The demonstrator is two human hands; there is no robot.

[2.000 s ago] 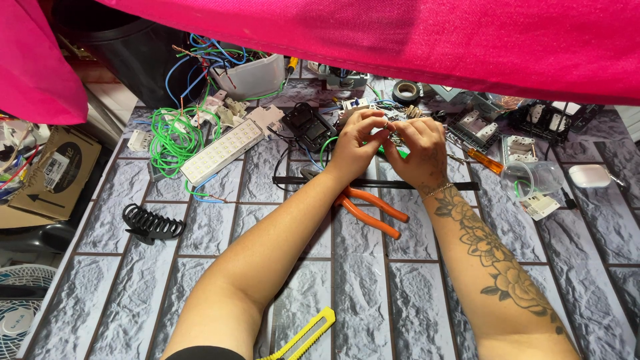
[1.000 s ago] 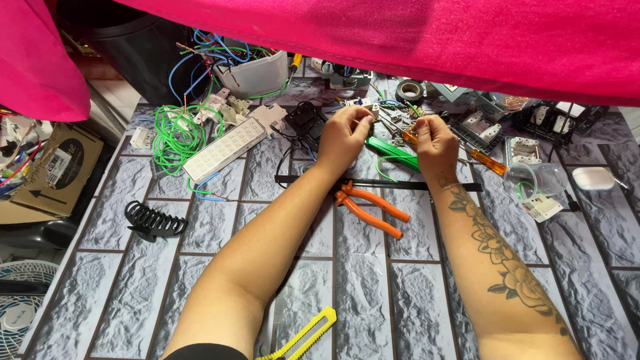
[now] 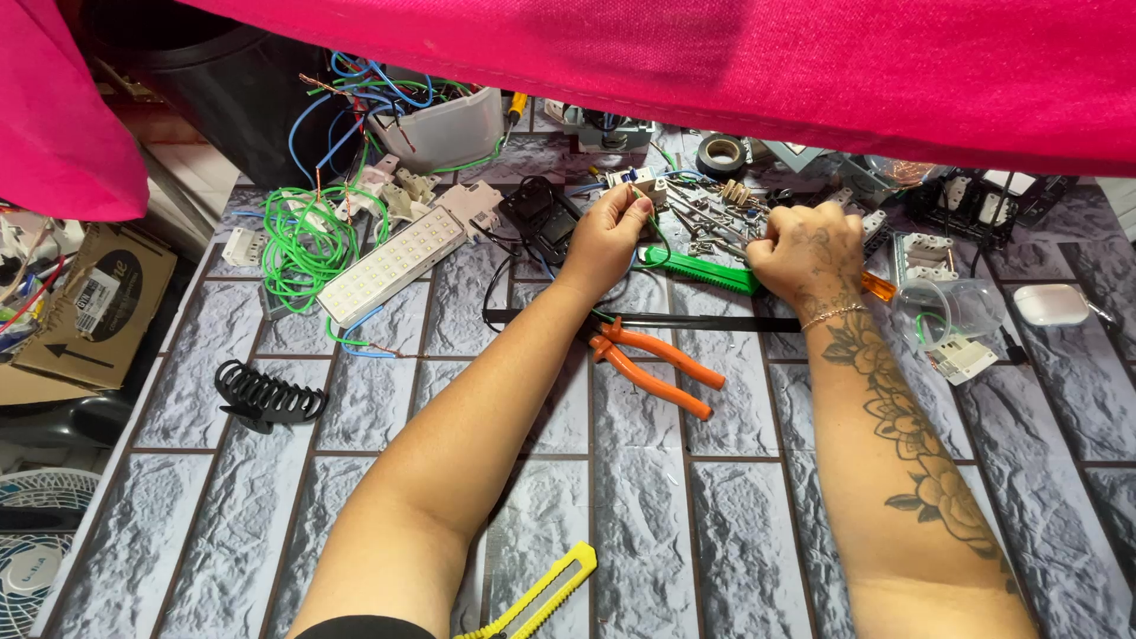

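My left hand [image 3: 611,232] pinches the end of a green wire [image 3: 661,232] between thumb and fingertips, beside a small white electrical module [image 3: 637,182]. My right hand [image 3: 809,253] is closed beside a pile of screws [image 3: 710,222]; its fingers hide whatever it may hold. An orange screwdriver handle [image 3: 877,286] shows beside my right wrist. Between my hands lies a green-handled tool [image 3: 701,270]. Nearer to me are orange-handled pliers [image 3: 658,364] and a black strip [image 3: 710,323], partly behind my left forearm.
A yellow utility knife [image 3: 541,595] lies at the near edge. Left are a black hair claw [image 3: 271,395], coiled green wire [image 3: 311,248] and a white LED light [image 3: 390,266]. Black tape [image 3: 721,156] lies behind. A clear cup [image 3: 950,311] and white case [image 3: 1050,304] are right. Pink cloth [image 3: 674,62] hangs above.
My hands were together two seconds ago and are now apart. Since one second ago, my right hand has turned knuckles-up and moved slightly right.
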